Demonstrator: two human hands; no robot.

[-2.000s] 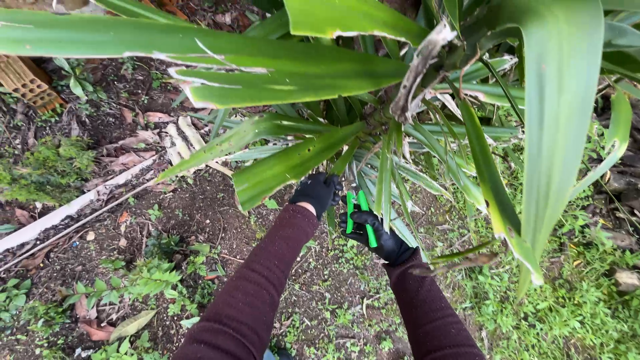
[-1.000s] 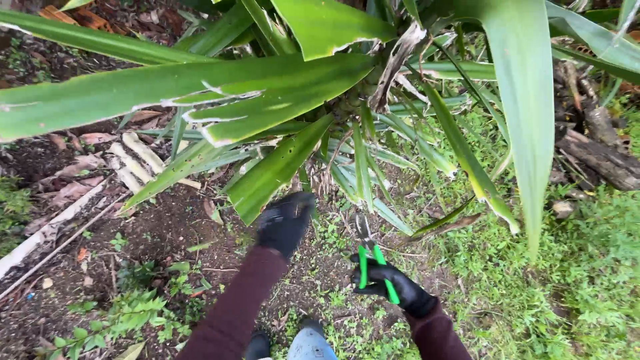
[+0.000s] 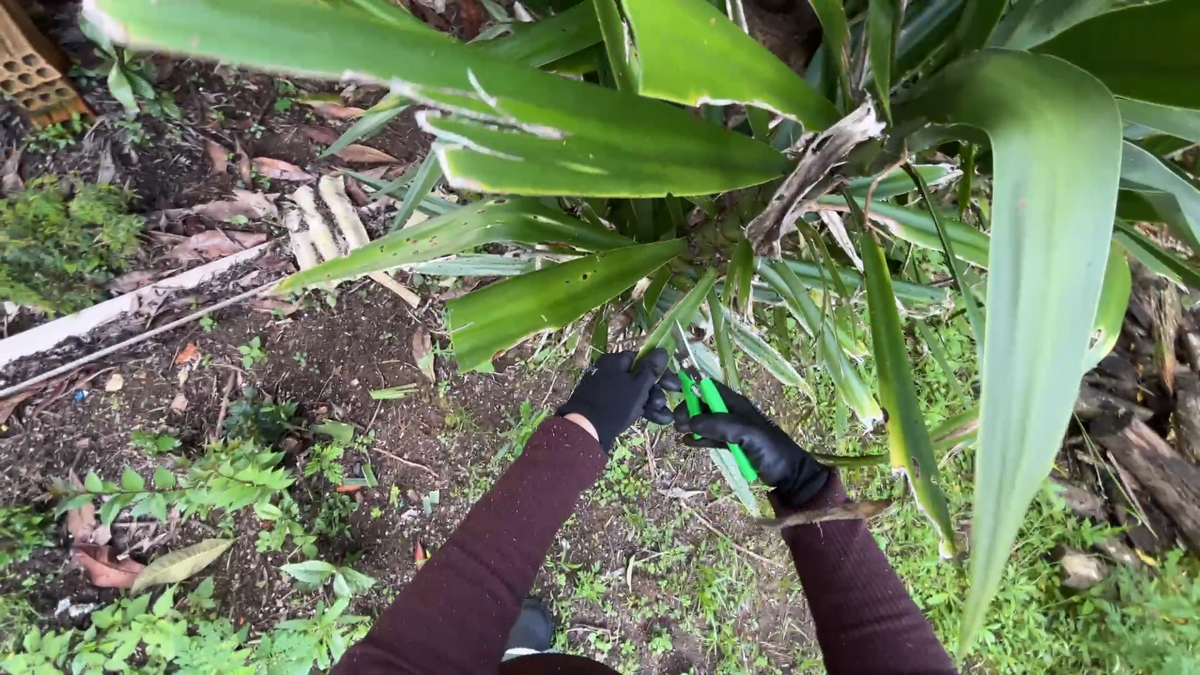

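My left hand (image 3: pixel 619 396), in a black glove, has its fingers closed on the tip of a narrow green leaf (image 3: pixel 682 311) low on a large strap-leaved plant. Beside it on the right, my black-gloved right hand (image 3: pixel 755 439) grips green-handled pruning shears (image 3: pixel 717 411), blades pointing up at the lower leaves. A broad leaf with a cut end (image 3: pixel 553 305) hangs above my left hand. Further up, a long leaf (image 3: pixel 525 122) has torn, whitish edges, and a dry brown leaf (image 3: pixel 816 173) hangs near the plant's centre.
A long pale strip (image 3: pixel 131 305) lies on the soil at left, below a perforated brick (image 3: pixel 37 70). Logs (image 3: pixel 1148 459) lie at right beside low green weeds. A long drooping leaf (image 3: pixel 1041 309) hangs right of my right arm. My shoe (image 3: pixel 532 626) shows at the bottom.
My right hand has moved up toward the plant with the shears. My left hand, apart from the right a second ago, is now close beside it and closed on a narrow leaf.
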